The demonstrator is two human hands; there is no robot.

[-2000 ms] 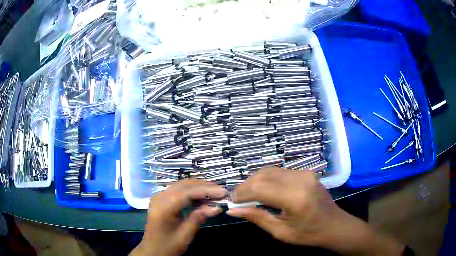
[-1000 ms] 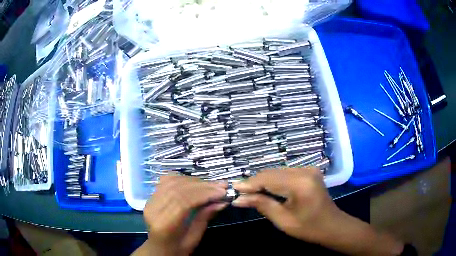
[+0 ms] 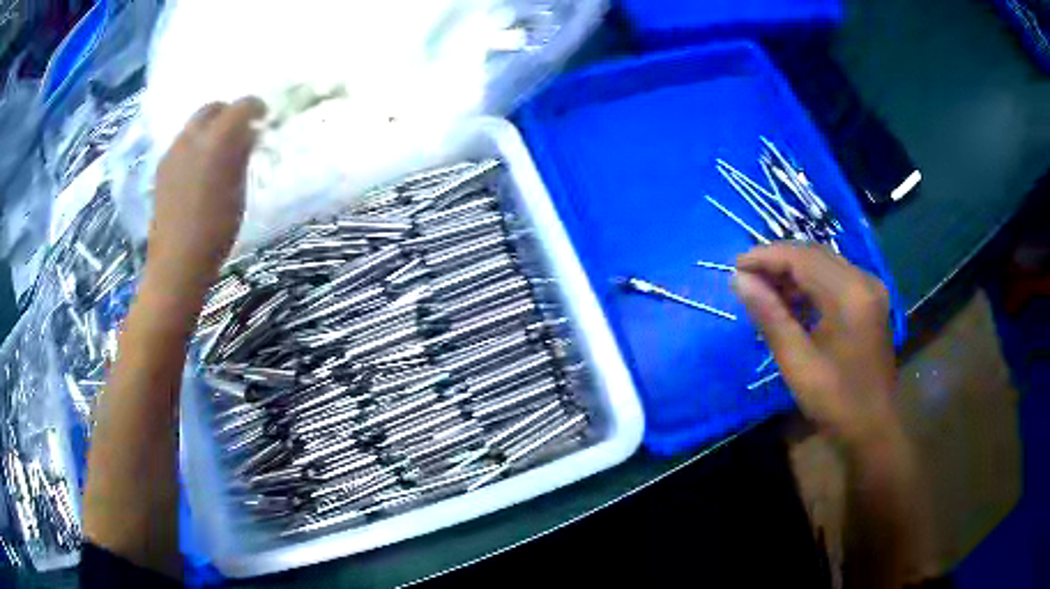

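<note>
My left hand (image 3: 207, 167) is over the whitish plastic bag (image 3: 345, 58), its fingertips beside small cream parts (image 3: 305, 106); whether it pinches one I cannot tell. My right hand (image 3: 823, 328) is over the right blue tray (image 3: 610, 173), fingers bent down among thin silver rods (image 3: 783, 190). One rod's end shows at its fingertips; whether they grip it is unclear. A single rod with a dark collar (image 3: 679, 298) lies left of that hand. The white tray (image 3: 622, 420) between my arms is full of assembled units (image 3: 426, 334), many in rows.
Clear plastic with silver tubes (image 3: 98, 253) lies at the left, partly behind my left forearm. A smaller tray of silver parts (image 3: 40, 495) is at lower left. A black phone-like object (image 3: 864, 150) lies right of the blue tray. Cardboard (image 3: 961, 403) is below the bench edge.
My hands have parted from the small part they held together at the white tray's front edge. The left went up to the whitish bag, the right to the blue tray. The view has turned right.
</note>
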